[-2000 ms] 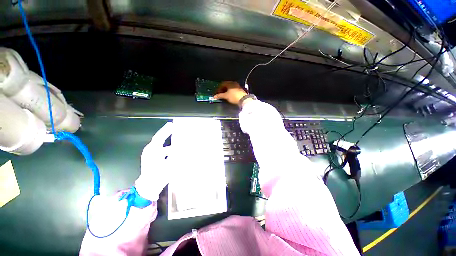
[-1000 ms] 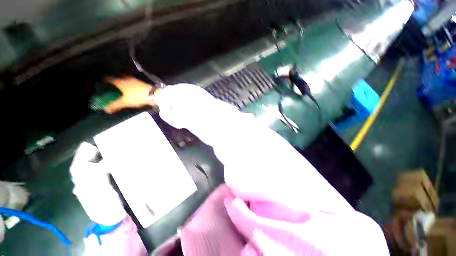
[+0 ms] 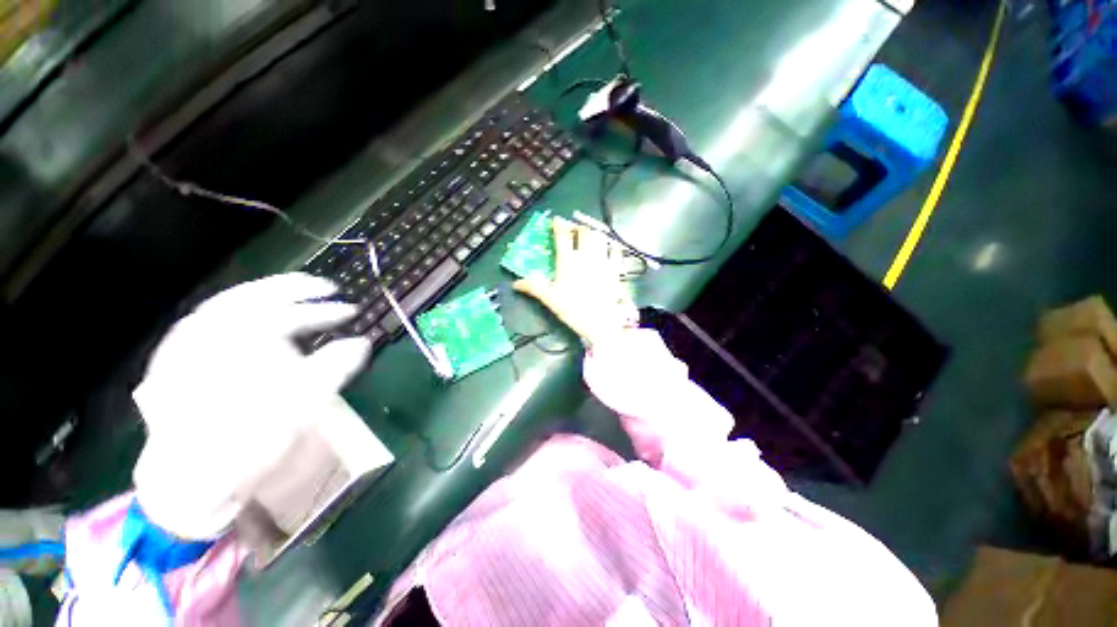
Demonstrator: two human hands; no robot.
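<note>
My right hand [image 3: 593,284], bare, is right of the keyboard's near end, with its thumb and fingers around the edge of a green circuit board [image 3: 529,247]. A second green circuit board [image 3: 464,333] lies on the bench mat nearer my body, with a pale connector on its edge. My left hand [image 3: 239,392], in a white glove with a blue wrist strap, is large and blurred at the left. It is on a white carton [image 3: 349,443] that looks tilted and is mostly hidden by the hand; the exact grip is hidden.
A black keyboard [image 3: 447,202] lies behind the boards. A barcode scanner [image 3: 637,116] with looped cable is beyond it. A thin pale stick [image 3: 505,419] and black cable are near my body. At right are a large dark tray [image 3: 815,349], a blue stool [image 3: 891,129] and cartons [image 3: 1078,374].
My right hand has come from the dark line to the bench beside the keyboard with a board. My left hand and the carton have shifted and the carton has tilted. The view has turned right.
</note>
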